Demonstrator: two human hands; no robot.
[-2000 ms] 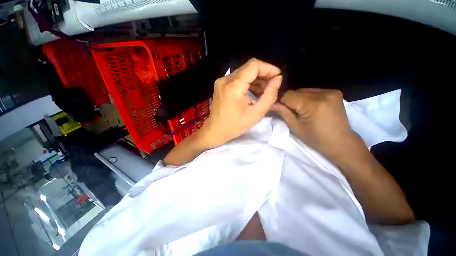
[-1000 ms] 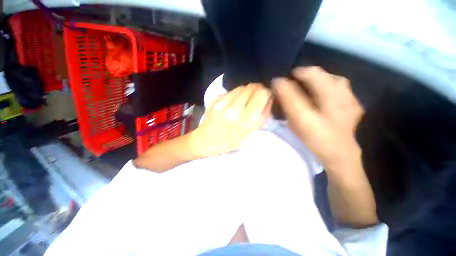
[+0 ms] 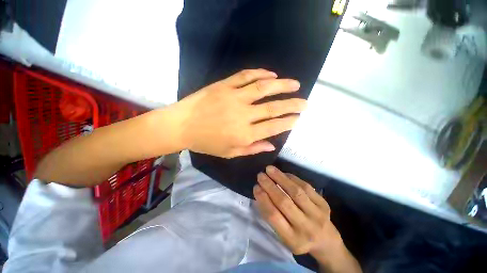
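A black fabric panel (image 3: 229,42) lies on the white table and hangs over its front edge towards my lap. My left hand (image 3: 243,114) lies flat on the panel with its fingers spread and pointing right. My right hand (image 3: 293,210) is lower, at the panel's hanging edge below the table edge. Its fingertips touch or nearly touch the cloth; whether they pinch it is hidden. A small metal bracket (image 3: 374,32) and a yellow piece (image 3: 338,6) lie by the panel's right edge.
A red plastic basket (image 3: 53,109) stands at the left below the table. The white table (image 3: 368,128) has a numbered scale along its front edge. Yellowish loops (image 3: 462,136) lie at the right. Dark machine parts (image 3: 448,11) are at the top right.
The view has shifted up to the table top. My hands, earlier close together over my lap, are now apart. My left hand is now flat on the black panel; my right hand is lower.
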